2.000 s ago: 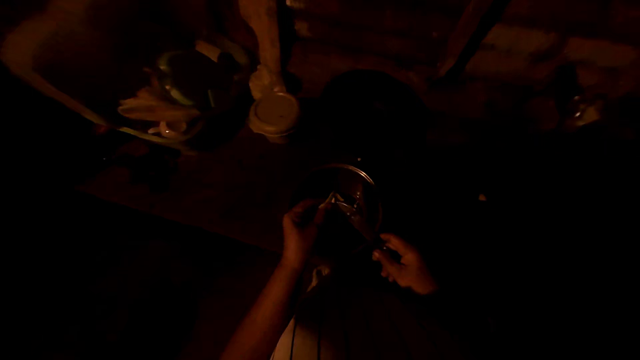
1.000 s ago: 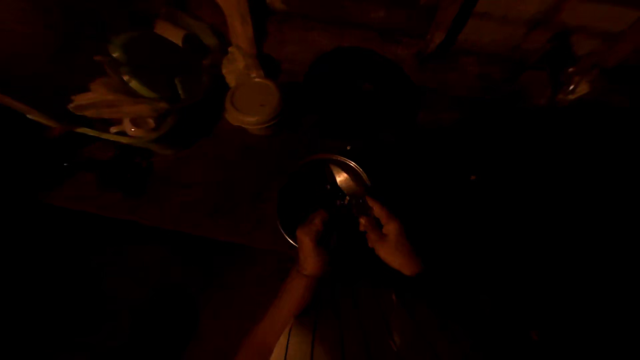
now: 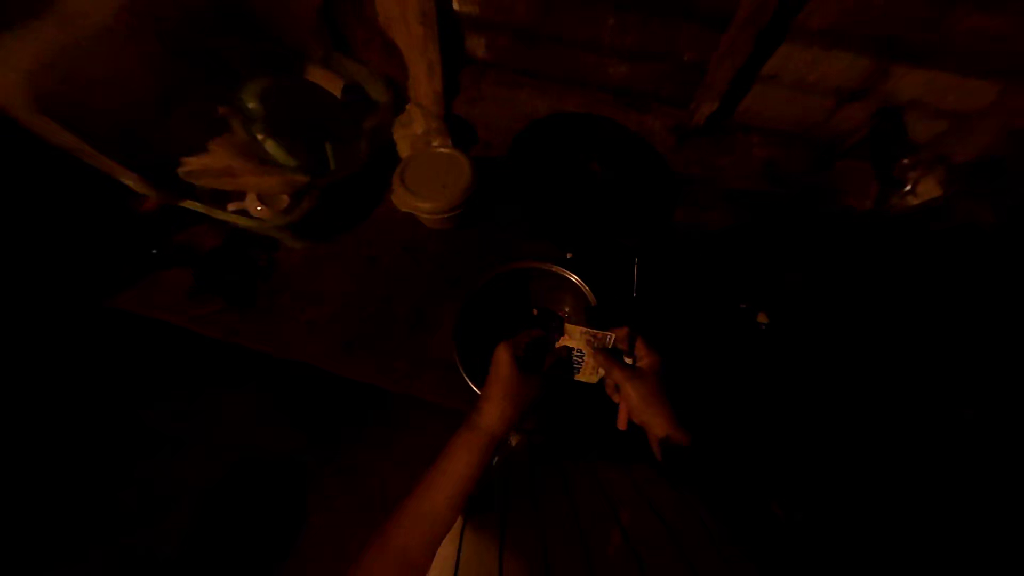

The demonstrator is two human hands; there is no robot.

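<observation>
The scene is very dark. My right hand (image 3: 640, 388) grips a small printed sachet (image 3: 588, 352) by its right side, over the near right edge of a round metal-rimmed bowl or pot (image 3: 572, 276). Close to the sachet's left side is my left hand (image 3: 516, 380), its fingers lost in shadow; whether they pinch the sachet cannot be told. The bowl's inside is mostly dark, with a few faint glints.
Beyond the bowl is a lidded round container (image 3: 434, 180) beside a wooden post (image 3: 416, 56). At upper left, a basket-like container (image 3: 240, 216) holds pale husk-like pieces. A dark round shape (image 3: 592, 160) lies behind the bowl. A wooden beam (image 3: 740, 60) slants at upper right.
The sachet now shows plainly in my right hand. One second ago a shiny, pale surface was visible at the bowl's far right, above that hand.
</observation>
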